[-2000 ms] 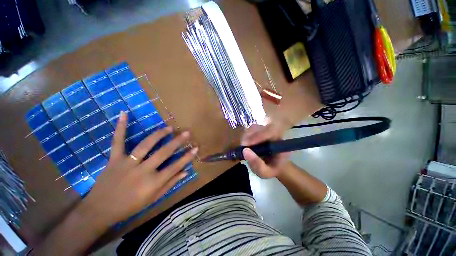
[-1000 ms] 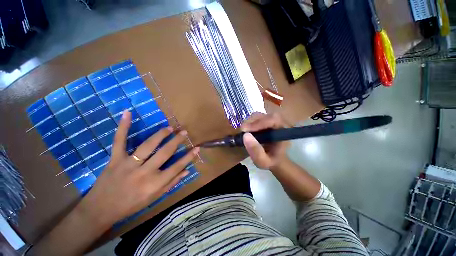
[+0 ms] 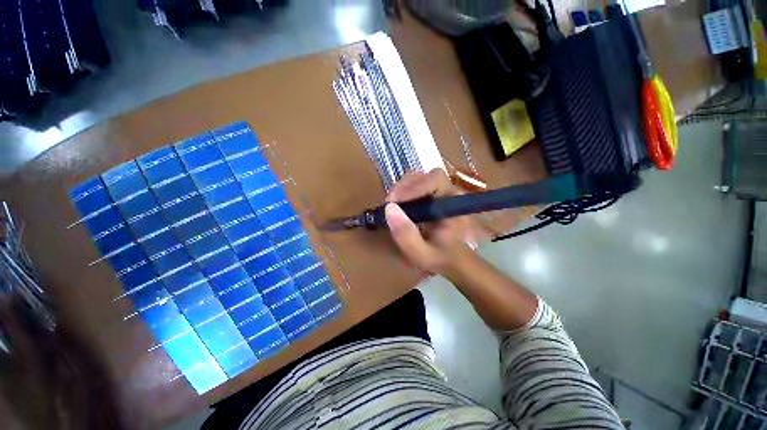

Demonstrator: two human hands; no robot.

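The blue solar cell panel (image 3: 206,243) lies on the brown table, with fine silver wire ends sticking out at its left and right edges. A thin ribbon (image 3: 324,243) runs beside its right edge. My right hand (image 3: 429,222) is shut on the soldering iron (image 3: 496,200); the tip points left, close to that ribbon, and contact cannot be told. My left hand (image 3: 55,369) is a dark blur at the lower left, by the left ribbon pile (image 3: 18,260); its fingers cannot be made out.
A ribbon pile (image 3: 378,117) lies on a white strip (image 3: 412,105) beyond the panel. A small copper-coloured piece (image 3: 468,180), a yellow sponge (image 3: 513,126) in a black tray, a black box (image 3: 589,105) with cable and red-yellow handled cutters (image 3: 659,122) are at the right. Dark cells (image 3: 50,50) are back left.
My left hand has left the panel and moved to the far lower left. The iron's tip has drawn slightly up and left in the picture. The view has shifted, and the whole panel now shows.
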